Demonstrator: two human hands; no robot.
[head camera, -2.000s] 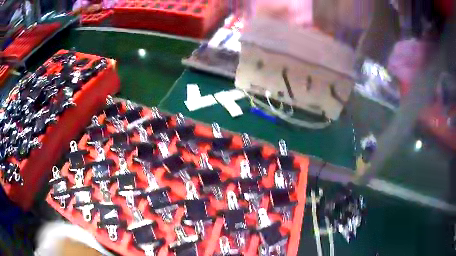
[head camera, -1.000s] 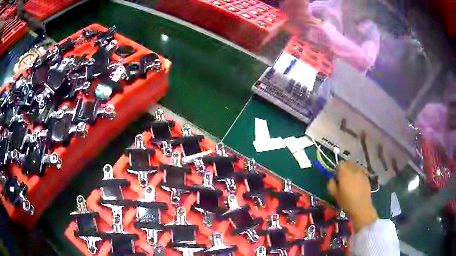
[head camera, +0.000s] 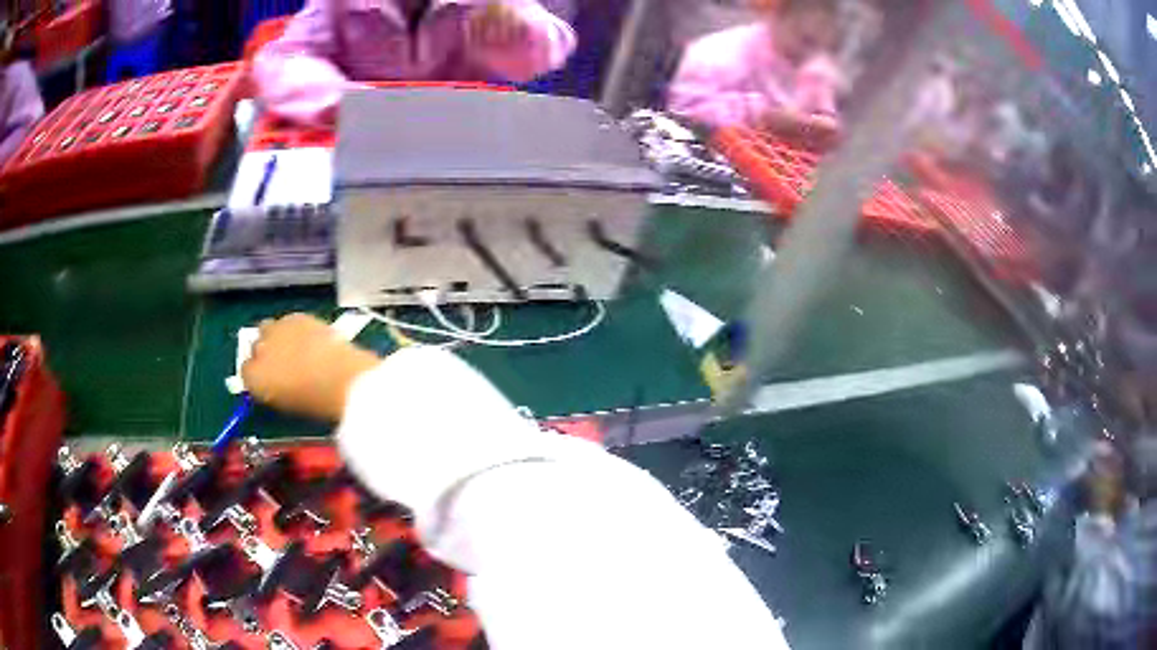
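Note:
My right hand (head camera: 302, 368) reaches forward in a white sleeve, over the green mat just beyond the tray. It is closed around a blue pen (head camera: 234, 422), which points down toward the tray. A white paper slip (head camera: 245, 353) shows at the hand's left edge and another slip (head camera: 350, 325) just beyond it. The orange-red compartment tray (head camera: 425, 627) holds black clamped units (head camera: 218, 568) with silver clips, partly hidden by my sleeve. A white slip (head camera: 157, 498) lies on the units. My left hand is not in view.
A grey-white equipment box (head camera: 495, 241) with white cables stands beyond the mat. Stacked trays (head camera: 26, 470) are cut off at left. A heap of clips (head camera: 736, 489) and a few loose units (head camera: 869, 571) lie right. A grey post (head camera: 825, 191) rises right. People in pink sit opposite.
The view has swung right. My right hand has moved from beside the equipment box leftward to the paper slips, and the blue pen is now in it.

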